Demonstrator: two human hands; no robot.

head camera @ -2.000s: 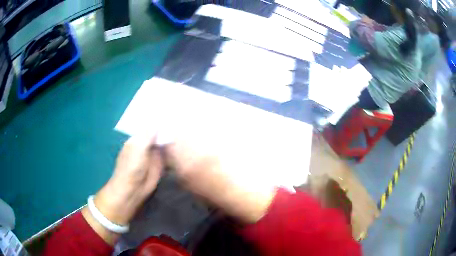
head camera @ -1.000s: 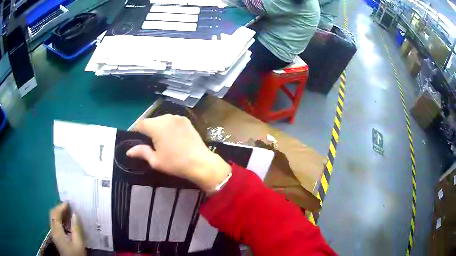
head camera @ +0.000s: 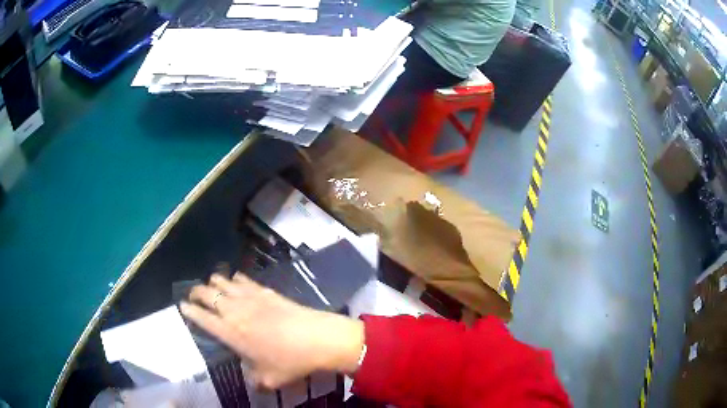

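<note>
A black and white printed folding carton point(head camera: 151, 346) lies over my lap at the bottom, below the bench edge, partly folded, with a white flap sticking out to the left. My right hand point(head camera: 275, 333) lies over its black printed side, fingers bent over it and pointing left; the thumb is not clearly seen. A pale blurred shape at the bottom left edge may be part of my left hand, but it is too cut off to tell. More black and white cartons point(head camera: 307, 219) lie just beyond, beside brown cardboard.
A thick uneven stack of flat cartons point(head camera: 263, 60) lies on the green bench point(head camera: 72, 215). A blue tray point(head camera: 108, 40) with black items stands behind. Torn brown cardboard point(head camera: 391, 191) is at centre right. A person in pale green sits by a red stool point(head camera: 452, 119).
The wide flat carton has been brought down and partly folded below the bench edge. My right hand has moved lower; my left hand is no longer clearly seen.
</note>
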